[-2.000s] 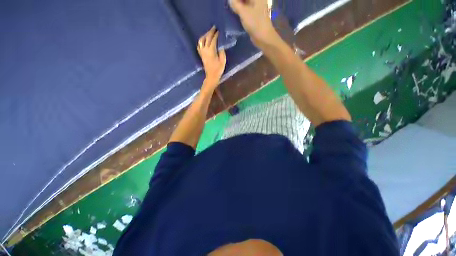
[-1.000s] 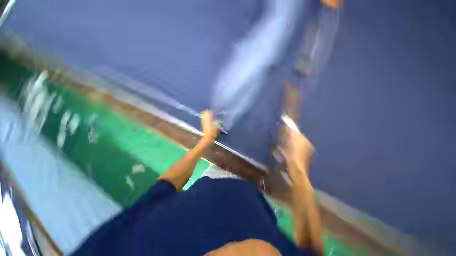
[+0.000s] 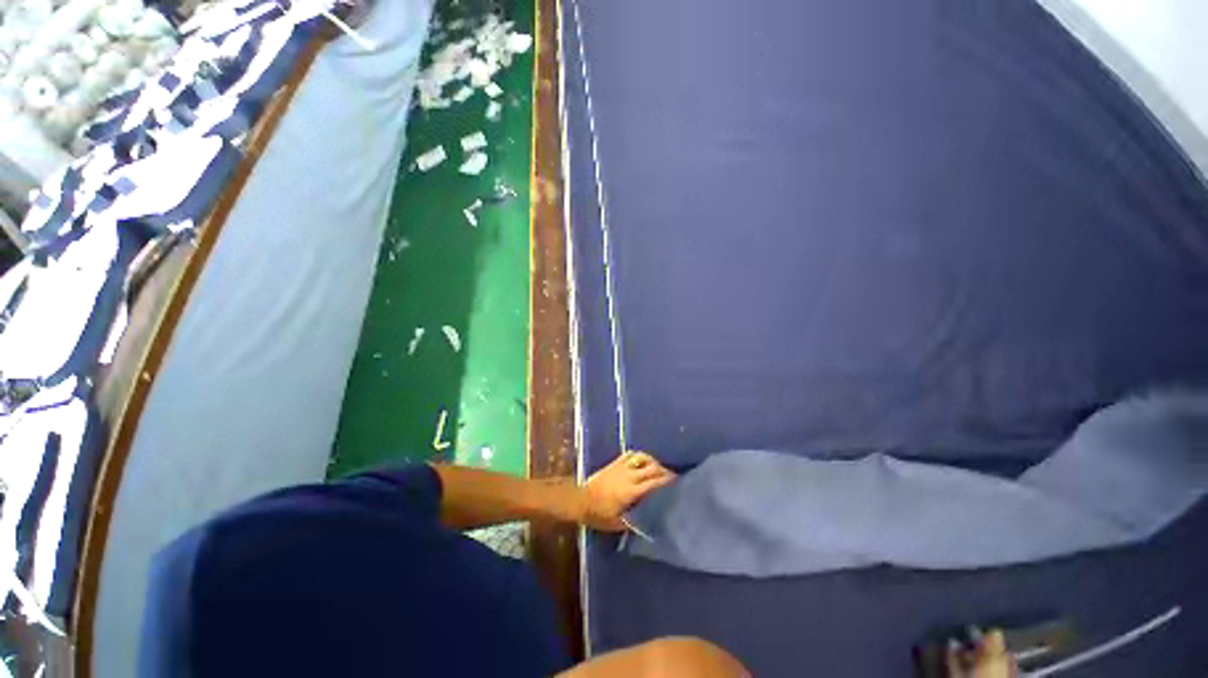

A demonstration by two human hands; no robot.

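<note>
Dark navy fabric (image 3: 848, 239) covers the table. A paler grey-blue turned-back strip of cloth (image 3: 848, 514) runs across it from my left hand to the right rim. My left hand (image 3: 623, 490) is at the table's near edge, fingers closed on the strip's end. A thin pale strand or tip shows below the fingers; I cannot tell what it is. My right hand (image 3: 987, 657) is blurred and cut off by the bottom edge, its fingers around a dark bar (image 3: 935, 657), perhaps a metal weight. A long thin pale stick (image 3: 1113, 641) lies beside it.
The brown wooden table edge (image 3: 554, 265) runs along the fabric's white selvedge lines. Green floor (image 3: 497, 331) with white scraps lies left of it. Beyond is another table with light blue cloth (image 3: 265, 305) and white paper pieces (image 3: 66, 305).
The view has turned along the table. The pale strip now lies crosswise, with my left hand still at its end. My right hand has moved farther from the table edge, to the bottom of the picture.
</note>
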